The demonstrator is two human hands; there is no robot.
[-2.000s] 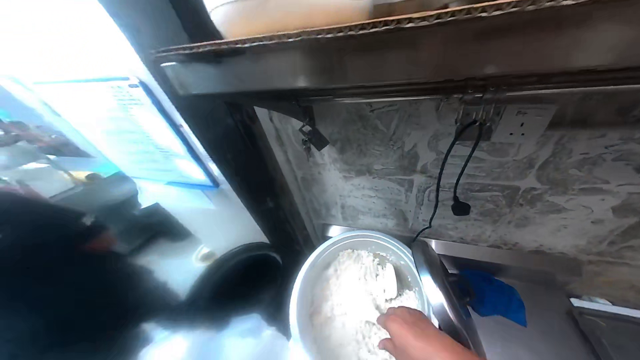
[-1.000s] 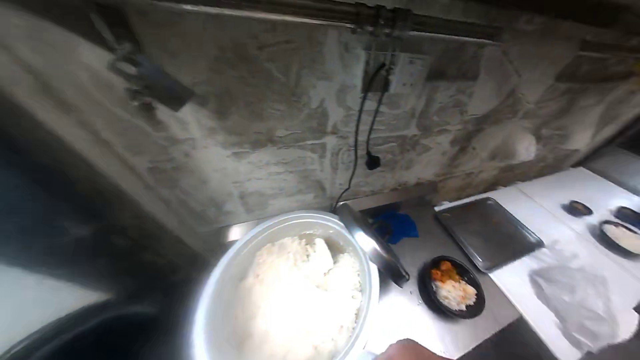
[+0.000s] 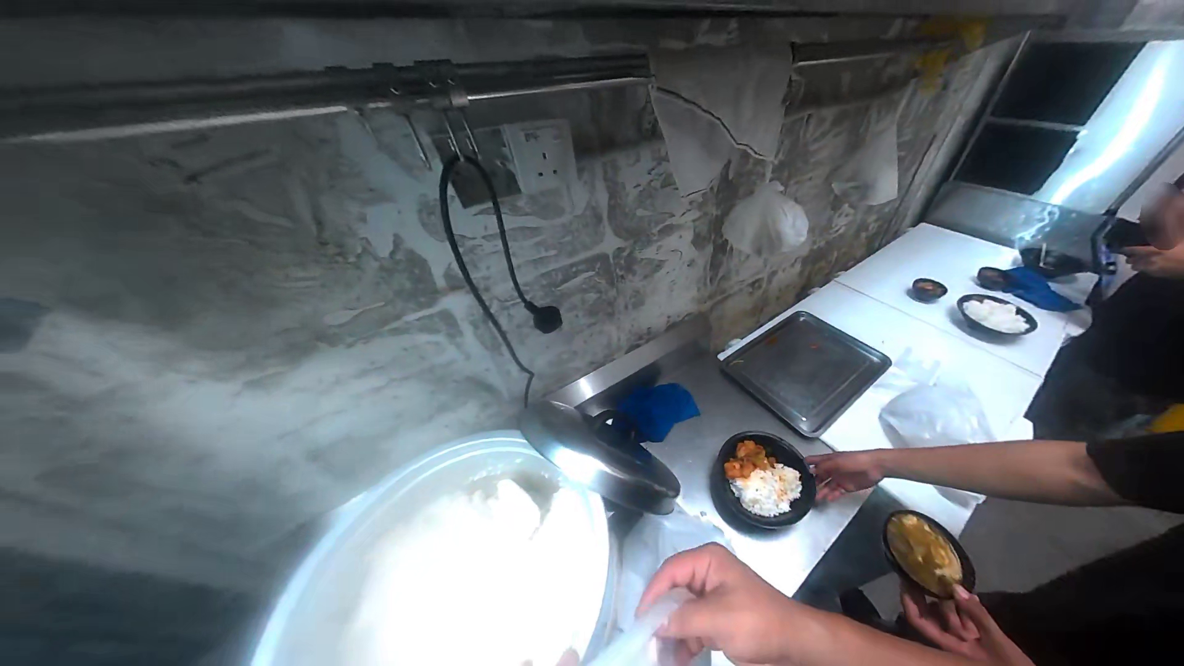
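My right hand [image 3: 726, 601] pinches a translucent plastic bag [image 3: 647, 638] beside the rim of a large round pot [image 3: 305, 578]. White rice [image 3: 481, 573], partly washed out by glare, fills the pot. Only what look like fingertips of my left hand [image 3: 566, 658] show at the bottom edge; whether they hold the bag is unclear. A metal lid [image 3: 601, 458] with a dark handle leans at the pot's right side. Beyond my right hand, a black bowl [image 3: 721, 499] of rice and orange-red food rests on the steel counter, touched by a co-worker's hand [image 3: 846, 474].
A co-worker's other hand [image 3: 953, 624] holds a bowl of yellowish food [image 3: 925, 553]. A metal tray [image 3: 805, 370], a blue cloth [image 3: 659, 410], a clear plastic bag [image 3: 934, 416] and a bowl of rice [image 3: 996, 315] lie farther along. A black plug cable [image 3: 481, 277] hangs on the wall.
My right hand was in the rice two seconds ago; now it holds a plastic bag beside the pot. A co-worker's hands have come into view at the right. The view has swung right.
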